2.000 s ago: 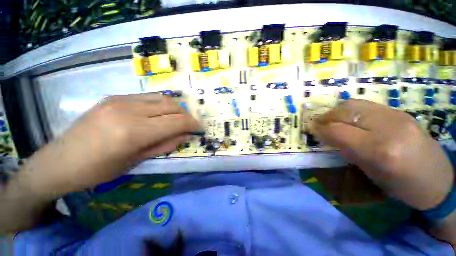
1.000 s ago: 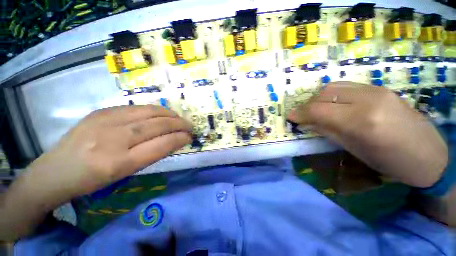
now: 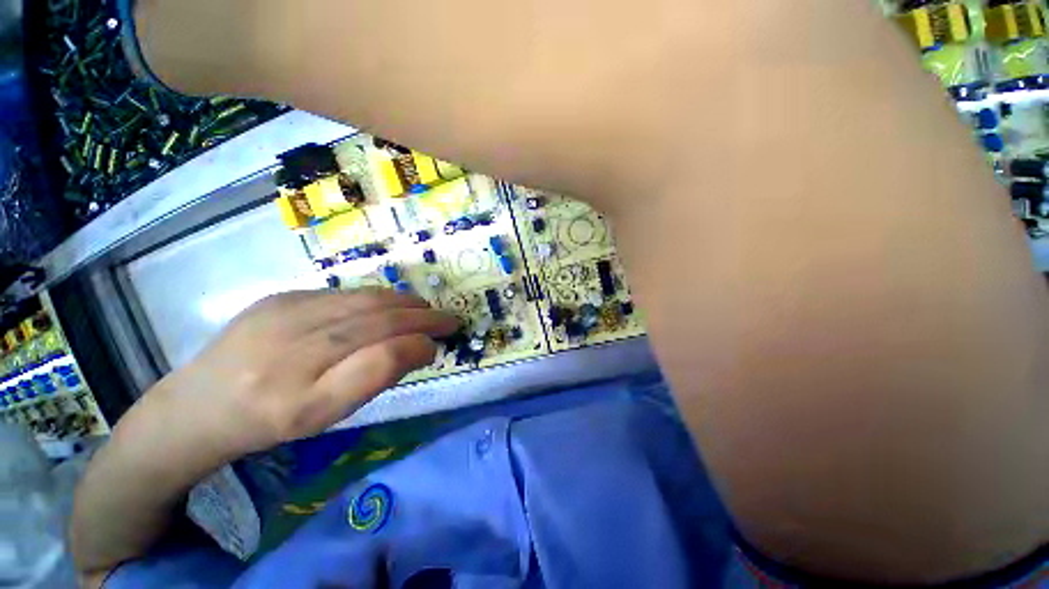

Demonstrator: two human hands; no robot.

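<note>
My left hand [image 3: 328, 362] lies over the near edge of the pale cream circuit board panel [image 3: 472, 259], fingertips down among small dark parts. Whether it pinches a part is hidden. My right forearm [image 3: 794, 253] fills the right and centre, very close to the camera, and reaches up and across to the upper left. My right hand is out of the picture. The boards carry yellow film capacitors [image 3: 403, 173], black blocks [image 3: 308, 165] and blue disc capacitors [image 3: 500, 254]. A dark seam shows between two panels.
A black tray of loose green capacitors [image 3: 132, 121] is at the upper left. Metal conveyor rails [image 3: 518, 389] border the boards. More boards [image 3: 46, 374] show at the far left, others at the upper right.
My right hand has left the boards and gone out of view; its forearm now crosses the picture. My left hand remains at the boards' near edge. The view has shifted, showing more of the tray.
</note>
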